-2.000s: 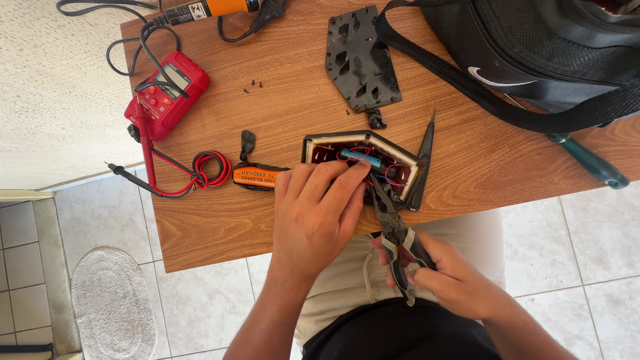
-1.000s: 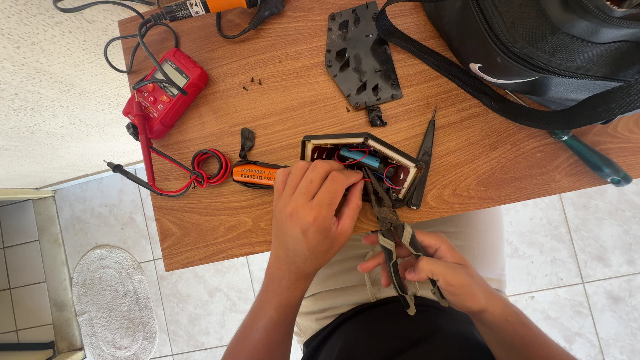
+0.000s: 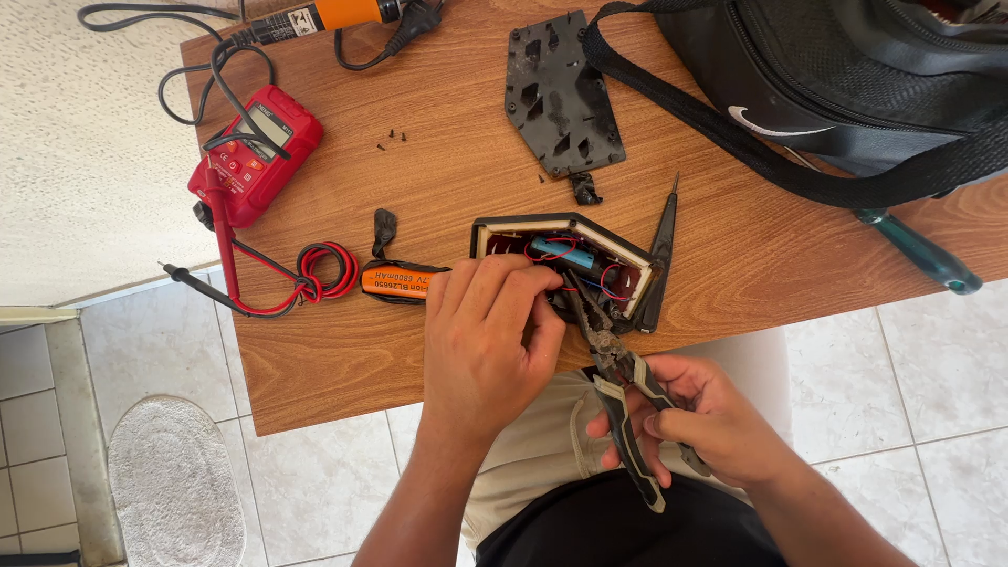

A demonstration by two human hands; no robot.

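My right hand (image 3: 693, 417) holds a pair of long-nose pliers (image 3: 610, 350) by the grips, with the handles spread and the jaws reaching into an opened black device housing (image 3: 579, 220). Inside the housing lie a blue cylindrical cell (image 3: 565, 252) and thin red wires (image 3: 610, 279). My left hand (image 3: 492, 339) rests over the housing's near left side, thumb and forefinger pinched together by the plier tips; a thin wire seems to be between them, though the fingers hide most of it. An orange lithium-ion cell (image 3: 394, 281) with black tape lies left of the housing, partly behind my left hand.
On the wooden table (image 3: 339, 370) lie a red multimeter (image 3: 260, 157) with coiled leads (image 3: 327, 272), an orange-handled corded tool (image 3: 315, 20), small screws (image 3: 392, 135), a black plate (image 3: 563, 94) and a dark pointed tool (image 3: 660, 260). A black bag (image 3: 787, 79) and a green handle (image 3: 917, 248) are at right.
Two seconds ago the plier handles were closer together; they are now spread wider, with my right hand's fingers loosened around them. My left hand has stayed by the housing.
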